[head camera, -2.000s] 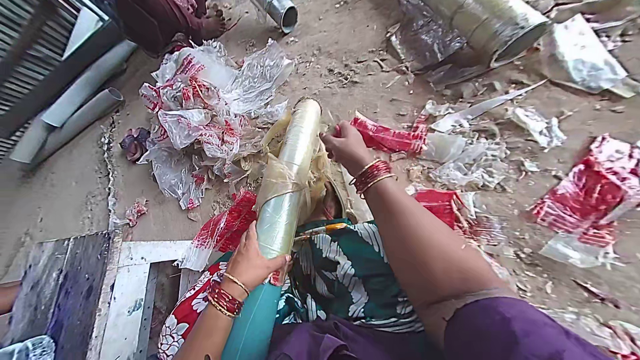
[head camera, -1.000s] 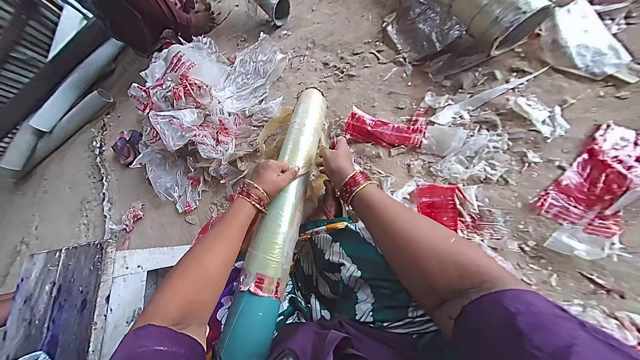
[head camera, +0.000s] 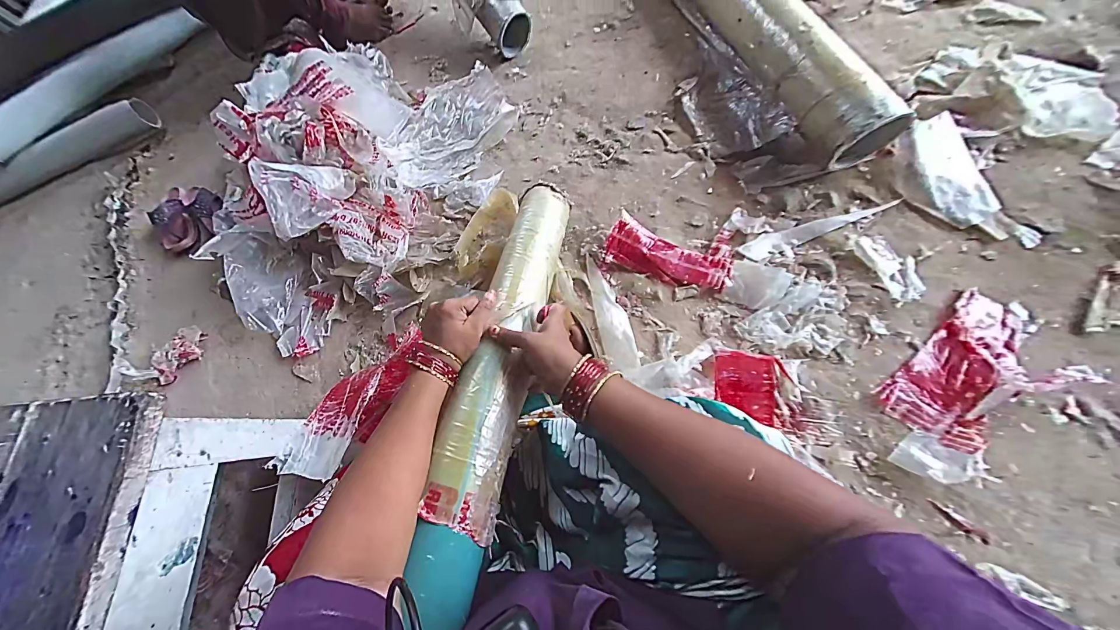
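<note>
A long teal tube (head camera: 446, 569) wrapped in yellowish clear plastic film (head camera: 477, 429) slants up from my lap, its far end over the ground. My left hand (head camera: 459, 325) is closed on the film at the tube's left side, about midway along. Against the right side, my right hand (head camera: 549, 343) pinches film near the left fingertips; what exactly lies between its fingers is partly hidden. Loose pale film (head camera: 612, 324) hangs to the right of the tube, and a yellowish flap (head camera: 486, 234) stands out at its upper left. Red lettering marks the film's lower edge.
Crumpled clear and red plastic (head camera: 350, 175) is heaped at upper left. Red scraps (head camera: 669, 258) lie on the dirt at right. A large film-covered tube (head camera: 805, 79) rests at upper right, grey pipes (head camera: 79, 149) at far left. A wooden frame (head camera: 157, 542) stands lower left, and another person's hand (head camera: 363, 19) shows at the top.
My left hand has moved from the tube's lower part up to its middle. My right hand, earlier off to the right, is now against the tube beside it.
</note>
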